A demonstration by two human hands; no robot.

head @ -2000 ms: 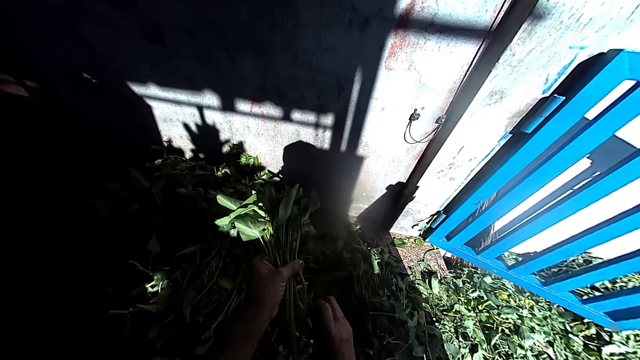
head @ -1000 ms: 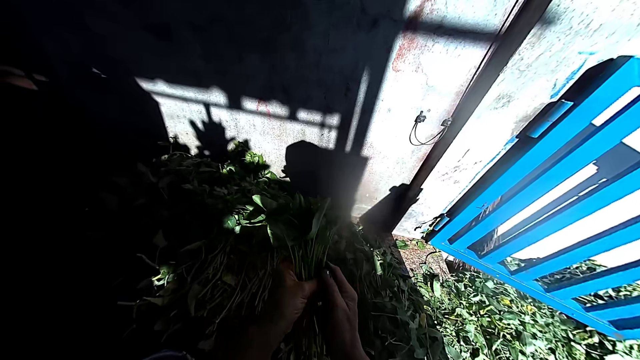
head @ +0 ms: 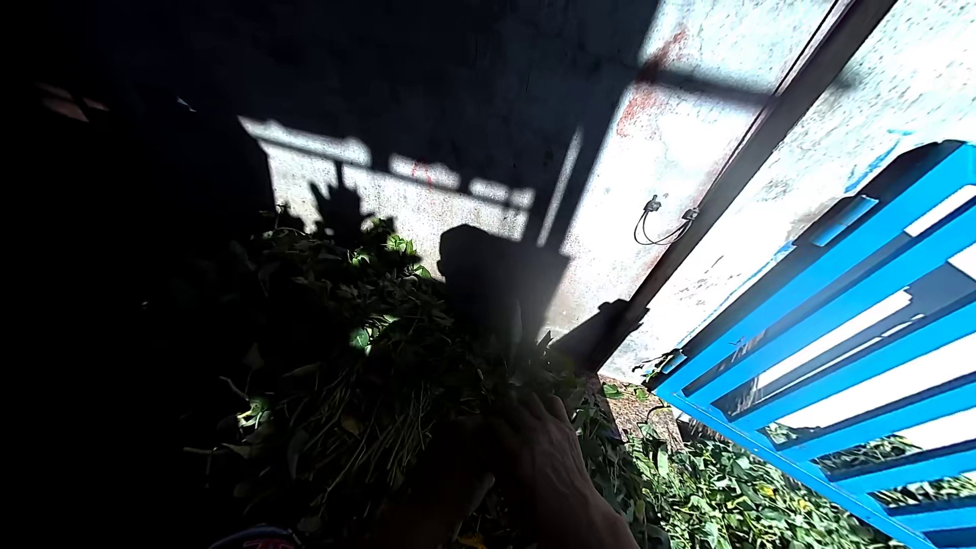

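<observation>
My right hand [head: 537,435] reaches into deep shade at the lower middle, its back up and its fingers over leafy green stems. My left hand [head: 457,465] lies close beside it on the left, mostly lost in shadow; its fingers cannot be made out. Around both hands spreads a big heap of cut leafy greens [head: 366,297], with long thin stems [head: 381,435] lying toward me on the left. Whether either hand grips a bunch is hidden by the dark.
Behind the heap stands a whitewashed wall [head: 610,183] crossed by shadows. A dark post [head: 732,168] carries a looped cable [head: 659,232]. At the right is a slatted blue metal gate [head: 831,305], with more greens [head: 732,488] on the ground below it.
Two seconds ago my left hand held up a bunch of stems, my right hand apart from it. The hands came together around the stems; now my right hand reaches farther forward, over the greens.
</observation>
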